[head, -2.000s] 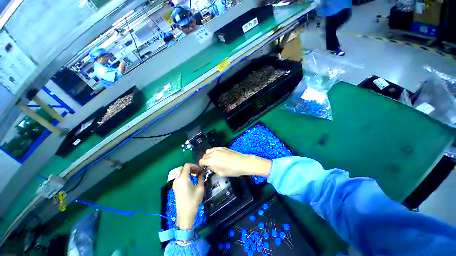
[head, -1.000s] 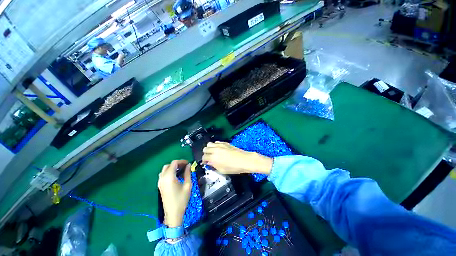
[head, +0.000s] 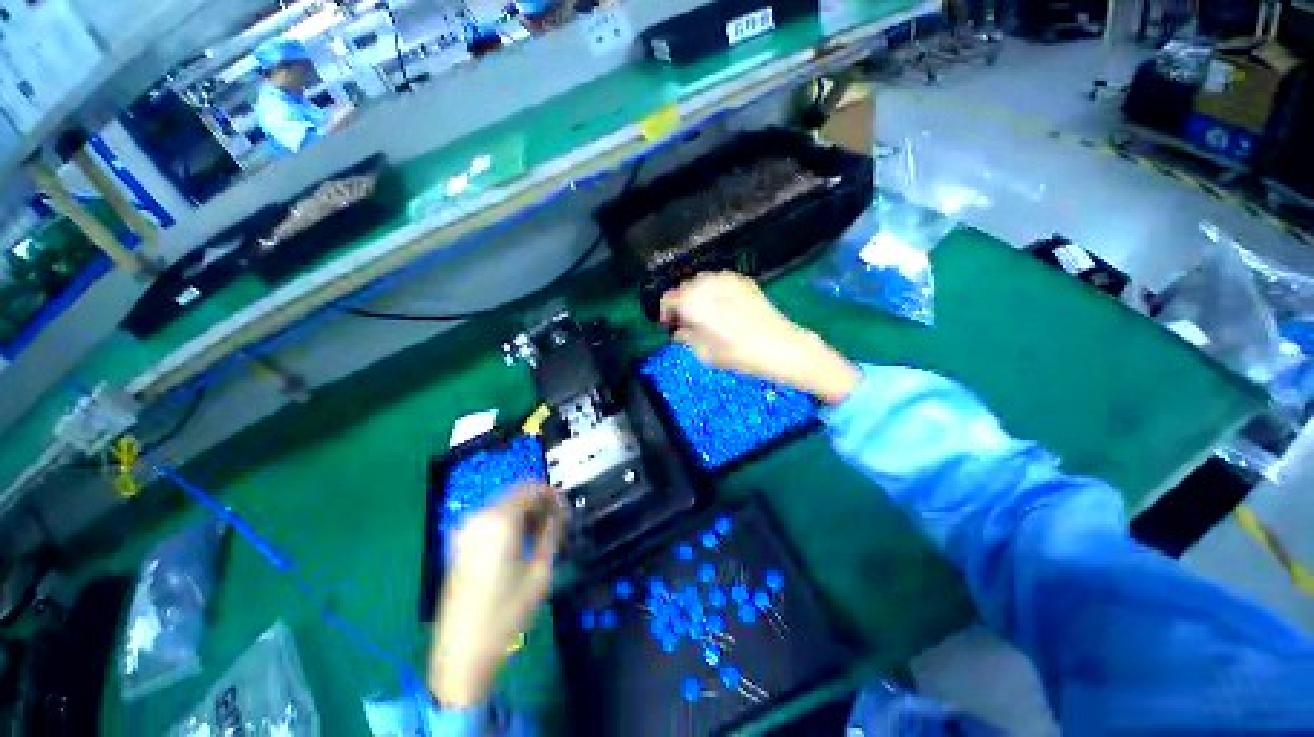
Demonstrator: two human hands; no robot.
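My right hand is over the back of the right parts tray, heaped with blue disc components, near the deep black bin. Its fingers are curled and partly hidden; I cannot tell if it holds a part. My left hand is blurred, over the front of the left parts tray; its fingertips are unclear. The metal fixture on its black base stands between the two trays, with neither hand on it. The front tray holds scattered blue discs with thin leads.
A deep black bin of brownish-grey bits stands behind the right tray. Clear bags lie at right and left. A blue cord crosses the left. Black bins sit on the raised shelf. A person in blue is beyond.
My right hand has left the fixture and moved back and right over the right tray. My left hand has moved down, away from the fixture. The camera view has shifted, uncovering the fixture.
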